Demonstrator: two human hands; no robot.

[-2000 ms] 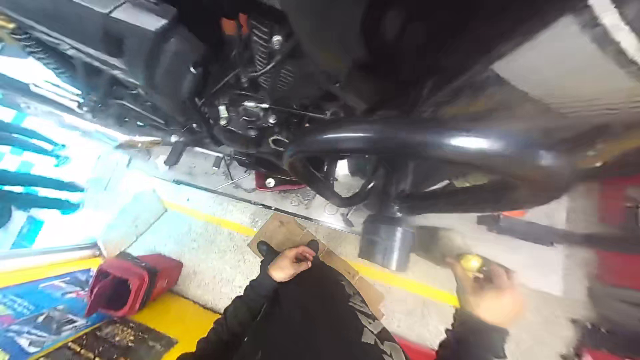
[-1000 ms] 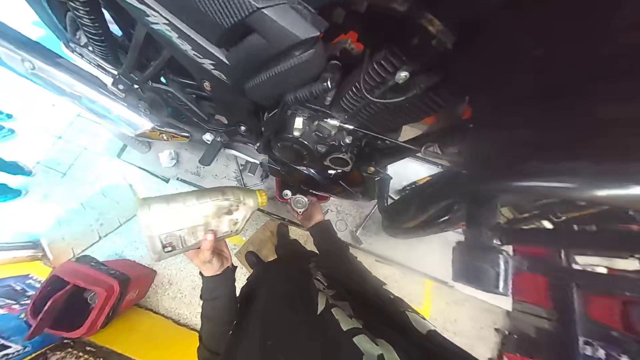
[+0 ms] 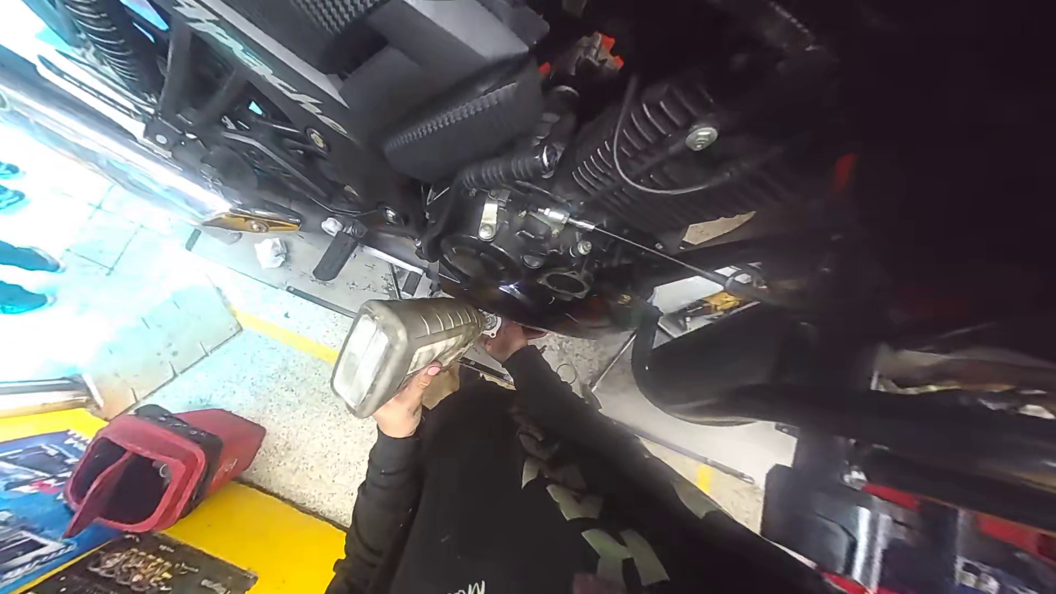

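Observation:
My left hand (image 3: 410, 406) grips an oil bottle (image 3: 441, 322) from below. The bottle is tipped, its base toward the left and its neck beside the lower engine. At that neck, under the black engine case (image 3: 470, 260), is my right hand (image 3: 507, 340); a small light metallic part (image 3: 492, 323) lies between its fingers and the bottle, though what it is cannot be told. Above stands a motorcycle with a finned cylinder (image 3: 643, 140) and a round opening (image 3: 565, 283) in the engine's side cover. The bottle's mouth is hidden.
A black exhaust pipe (image 3: 701, 371) runs across on the right. A red plastic container (image 3: 157, 466) with an open end sits at the lower left, near a yellow floor edge (image 3: 256, 528). A crumpled white rag (image 3: 271, 252) lies on the floor. Another person's feet (image 3: 25, 276) are at the far left.
The bottle has turned, its neck now against the small part at my right hand. The yellow cap seen on it one second ago is not in sight. Two seconds ago my left hand held no bottle.

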